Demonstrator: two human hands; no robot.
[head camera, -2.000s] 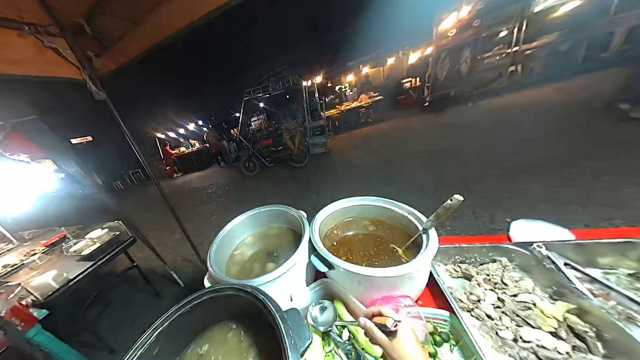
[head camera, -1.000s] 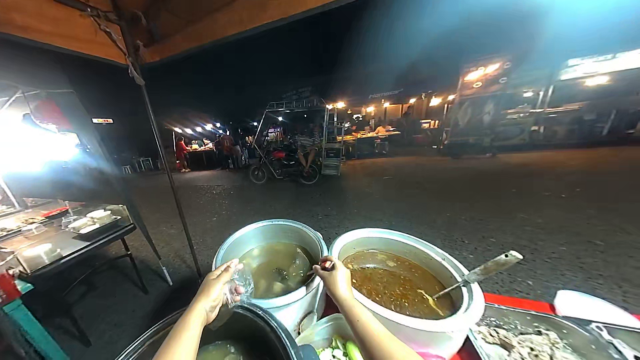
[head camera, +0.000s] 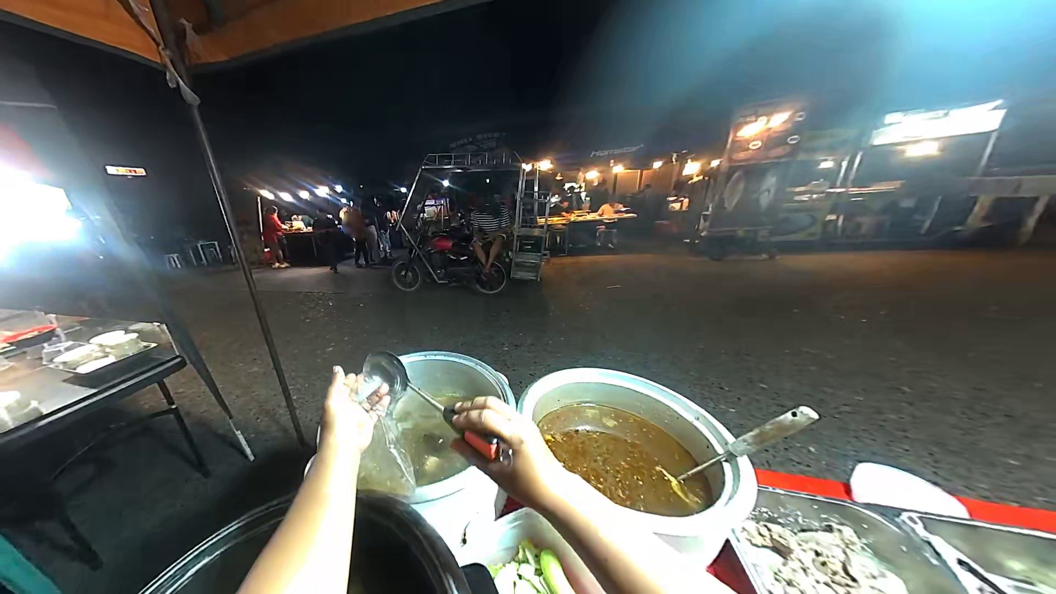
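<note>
My left hand (head camera: 353, 412) grips the top of a clear plastic bag (head camera: 388, 458) that hangs over the near left side of the left soup pot (head camera: 450, 361). Pale liquid appears to be inside the bag, though the pot's broth behind it makes this hard to tell. My right hand (head camera: 503, 445) is closed around the black and red handle of a metal ladle (head camera: 385, 373), its bowl tilted at the bag's mouth beside my left fingers. To the right stands a pot of brown broth (head camera: 619, 454) with another ladle (head camera: 775, 431) resting in it.
A dark pot (head camera: 412, 528) is at the near left, beside a container of green vegetables (head camera: 528, 569). Trays of chopped meat (head camera: 821, 557) and tongs (head camera: 949, 549) lie at right. A table (head camera: 132, 371) stands left, near a tent pole (head camera: 239, 247). A person sits on a motorcycle (head camera: 445, 256) beyond.
My left hand, out of view two seconds ago, now holds the bag. My right hand has raised the ladle from the left pot to the bag's mouth since one second ago.
</note>
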